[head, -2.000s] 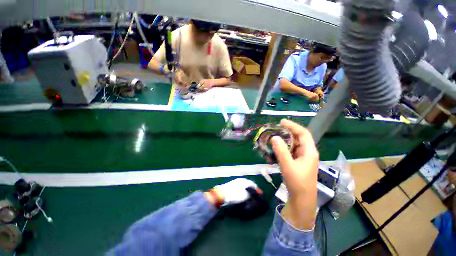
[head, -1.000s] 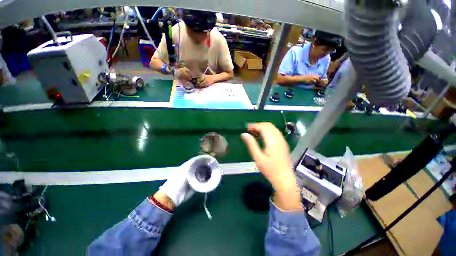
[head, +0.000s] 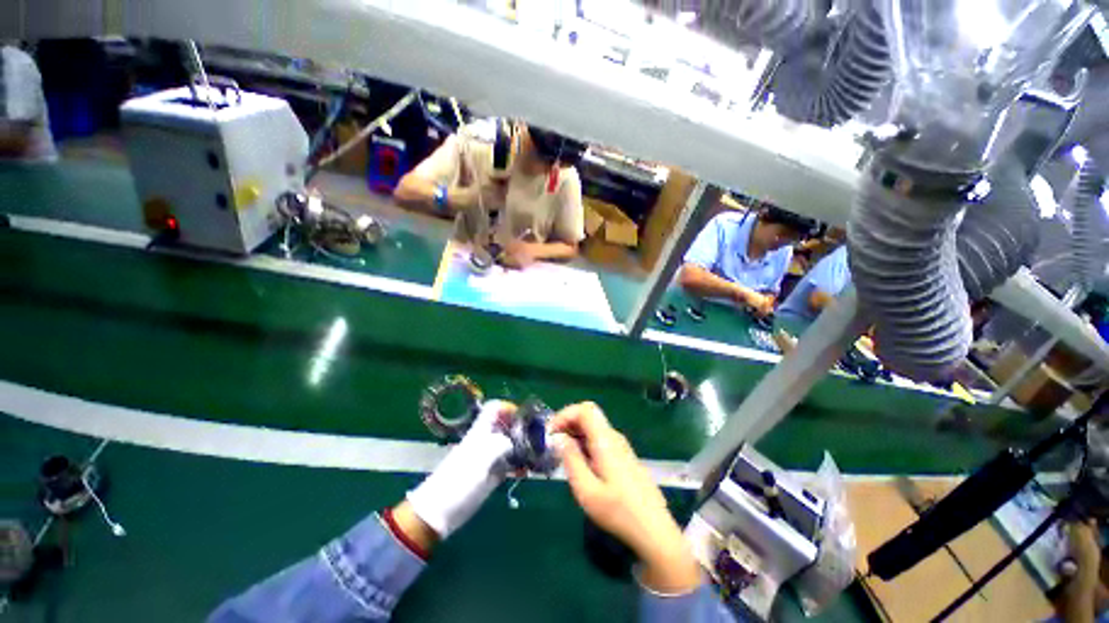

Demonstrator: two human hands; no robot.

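My left hand (head: 462, 481), in a white glove, holds a partly assembled motor (head: 532, 438), dark and silver, above the near edge of the conveyor. My bare right hand (head: 608, 481) has its thumb and fingers on the motor's right side. A short white lead with a small plug hangs below it. A metal ring, perhaps a stator (head: 451, 405), lies on the green conveyor just beyond my left hand. The motor's details are blurred and partly hidden by my fingers.
More motor parts with white leads (head: 68, 484) lie at the left. A screw feeder (head: 756, 531), clear bag (head: 827, 535) and hanging black screwdriver (head: 949, 514) are at the right. A small part (head: 674, 387) is on the conveyor. People sit opposite; a white control box (head: 219, 168) stands there.
The white-rimmed round part in my left hand has given way to a dark side of a motor. My right hand has moved left and down onto it. The view has tilted.
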